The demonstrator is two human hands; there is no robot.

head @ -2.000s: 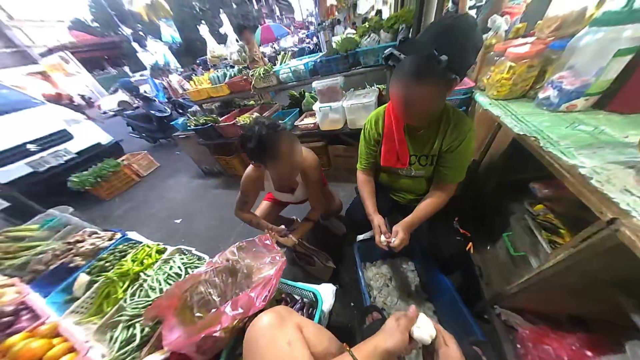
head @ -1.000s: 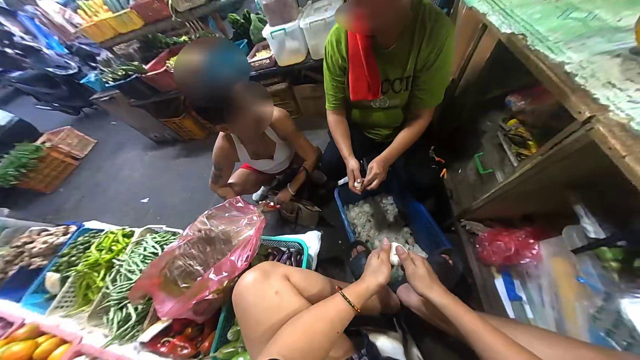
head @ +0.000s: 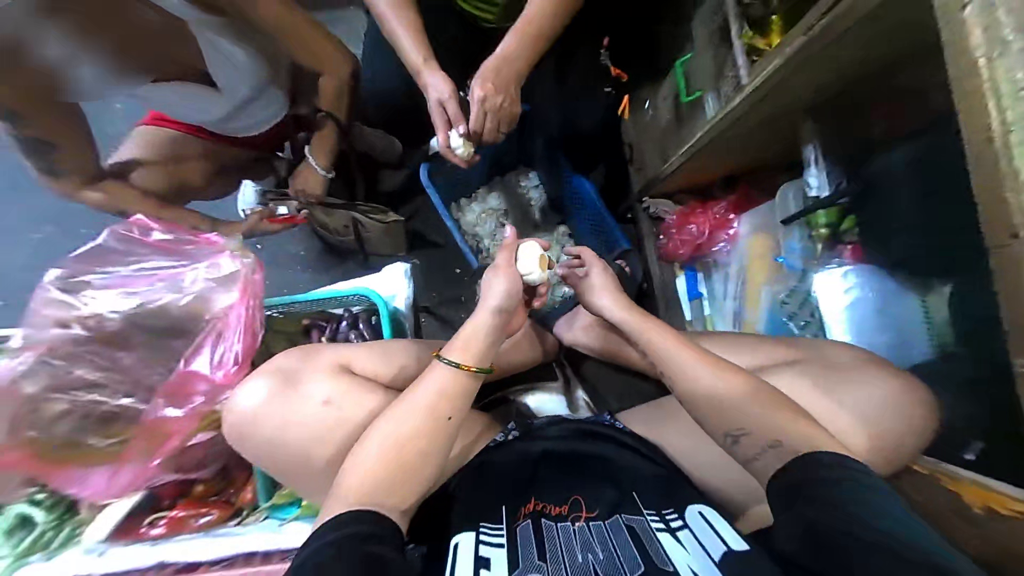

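A whitish garlic bulb rests in my left hand, its fingers curled around it, with a brownish patch on its right side. My right hand is just right of the bulb, fingertips at its edge; whether they pinch a bit of skin is too small to tell. Below both hands stands a blue plastic basket with pale, papery garlic skins or pieces inside. Across the basket, a co-worker's hands hold another garlic bulb.
At left a second person crouches, holding a small red and white item. A pink plastic bag and a teal basket of eggplants stand by my left knee. Right is a wooden shelf with plastic bags beneath.
The view has tilted down strongly. Both my hands stay together at the garlic; the right fingers now show apart at the bulb's side.
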